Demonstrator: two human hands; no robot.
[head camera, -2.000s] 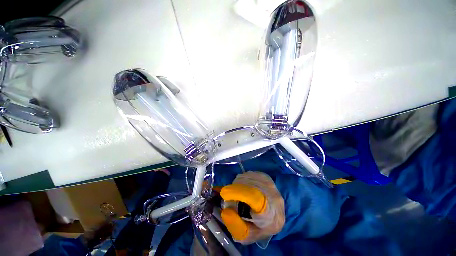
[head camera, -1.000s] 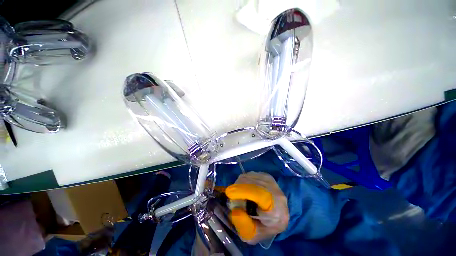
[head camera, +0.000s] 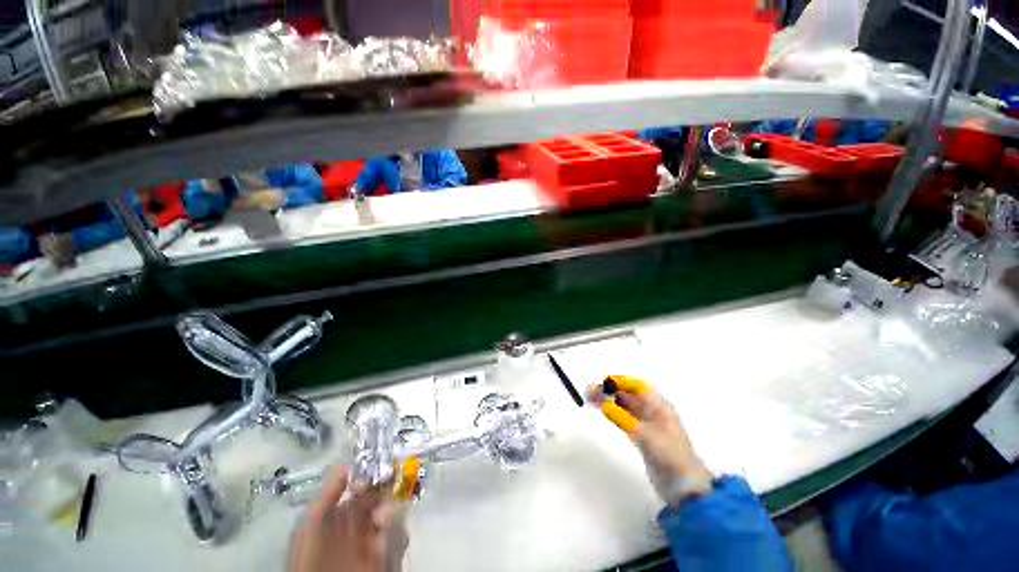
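A clear glossy balloon-dog figure (head camera: 458, 449) is at the middle of the white bench, slightly blurred. My left hand (head camera: 352, 531), blurred at the bottom edge, is closed around one of its oval segments. An orange patch shows beside that hand's fingers. My right hand (head camera: 667, 441) is to the right of the figure, apart from it. Its orange finger cots pinch a small clear piece with a black round end (head camera: 609, 387). A second clear balloon-dog figure (head camera: 257, 391) stands on the bench at left.
A whitish bottle (head camera: 514, 351), a dark pen-like stick (head camera: 567, 380) and a small label (head camera: 467, 381) are near the far bench edge. Another dark stick (head camera: 86, 506) lies at left. Clear film (head camera: 860, 391) lies at right. Beyond are a green conveyor, red bins (head camera: 592, 168) and people in blue.
The view has swung up from the lap to the bench and line. The figure is now over the bench instead of across its edge. My right hand has moved away from it, still pinching the black-ended piece.
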